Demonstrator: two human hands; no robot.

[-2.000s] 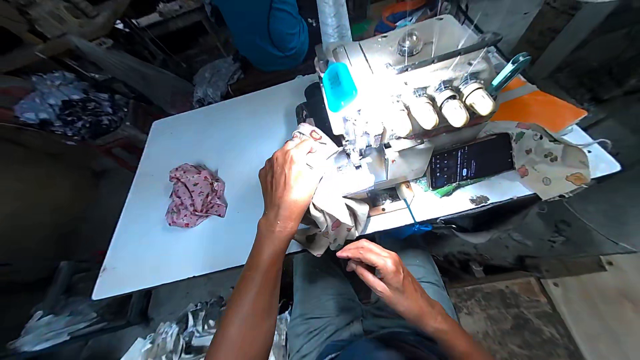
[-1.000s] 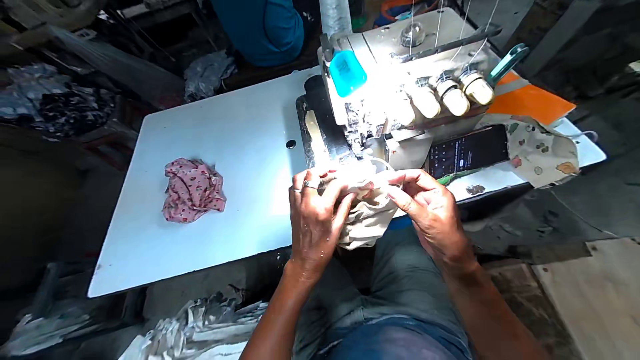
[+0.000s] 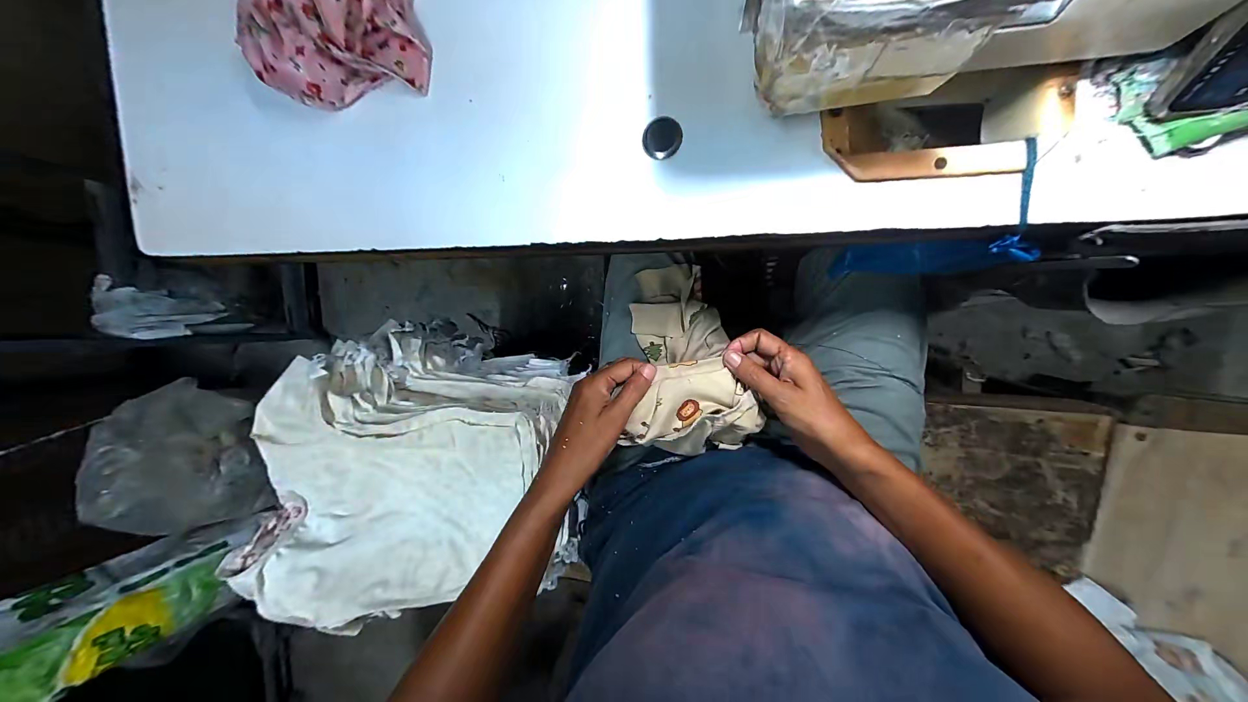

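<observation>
A cream printed cloth [image 3: 688, 405] with a lion figure lies over my lap, its upper edge stretched between both hands. My left hand [image 3: 606, 405] pinches that edge at its left end, thumb on top. At the right end my right hand [image 3: 780, 385] pinches the same edge between thumb and fingers. More of the cloth hangs down between my knees, below the edge of the white sewing table [image 3: 409, 185]. Part of the sewing machine [image 3: 868, 58], wrapped in clear plastic, shows at the top right. A crumpled pink printed cloth [image 3: 336, 49] rests on the table at the top left.
Left of my lap is a stack of white cut fabric pieces [image 3: 400, 497]. Beside it are a clear plastic bag [image 3: 171, 458] and a green and yellow plastic package [image 3: 122, 624]. A phone [image 3: 1209, 78] is at the table's right. Blue cord [image 3: 1026, 195] hangs over the front edge.
Both hands and the cream cloth have moved from the sewing machine down to my lap. The view has tilted down strongly. The pink cloth remains on the table.
</observation>
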